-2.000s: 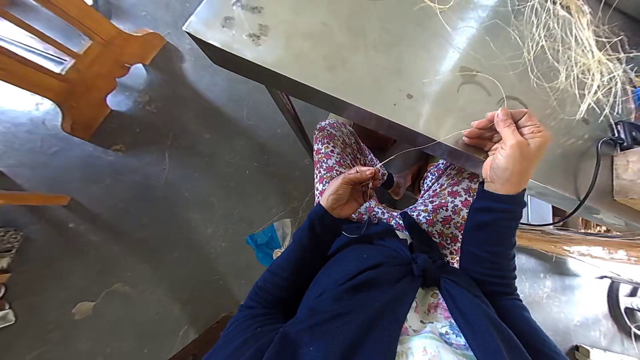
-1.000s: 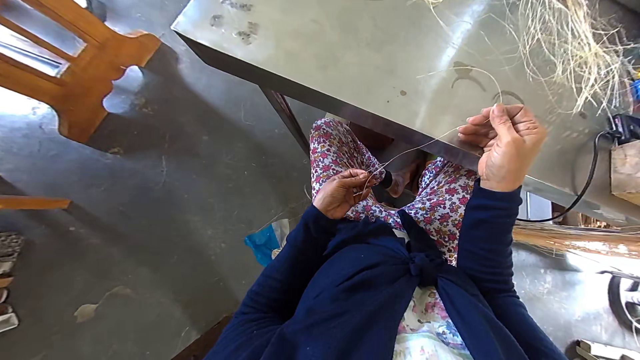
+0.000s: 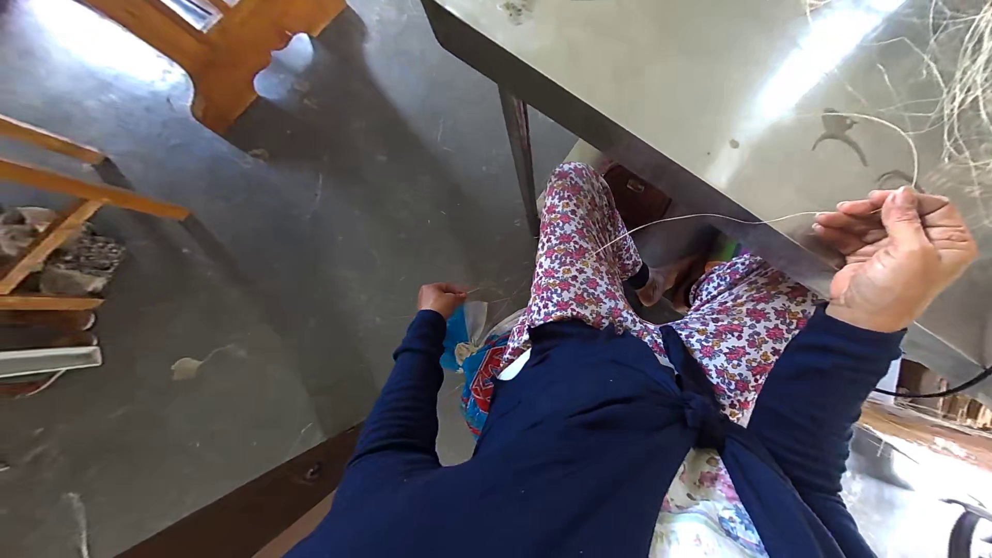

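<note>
My right hand (image 3: 899,256) is raised over the near edge of the metal-topped table (image 3: 659,85), its thumb and forefinger pinched on a thin pale fiber strand (image 3: 697,216). One end of the strand curls above the tabletop; the other runs left and hangs over my flower-patterned trousers (image 3: 573,232). My left hand (image 3: 442,298) is out to the left, low beside a blue and red plastic bag (image 3: 480,380). Its fingers are closed, and a fine fiber (image 3: 474,291) seems to stick out from them. A loose bundle of pale fibers (image 3: 969,93) lies on the table at the right.
A wooden chair (image 3: 225,70) stands at the upper left. Below it are a wooden frame (image 3: 93,190) and grey stony pieces (image 3: 85,256). The table leg (image 3: 518,147) comes down left of my knees. A black cable (image 3: 938,394) runs at the right.
My left hand has moved left, away from my lap and from the strand, to beside the bag. My right hand still pinches the strand. The view has shifted left.
</note>
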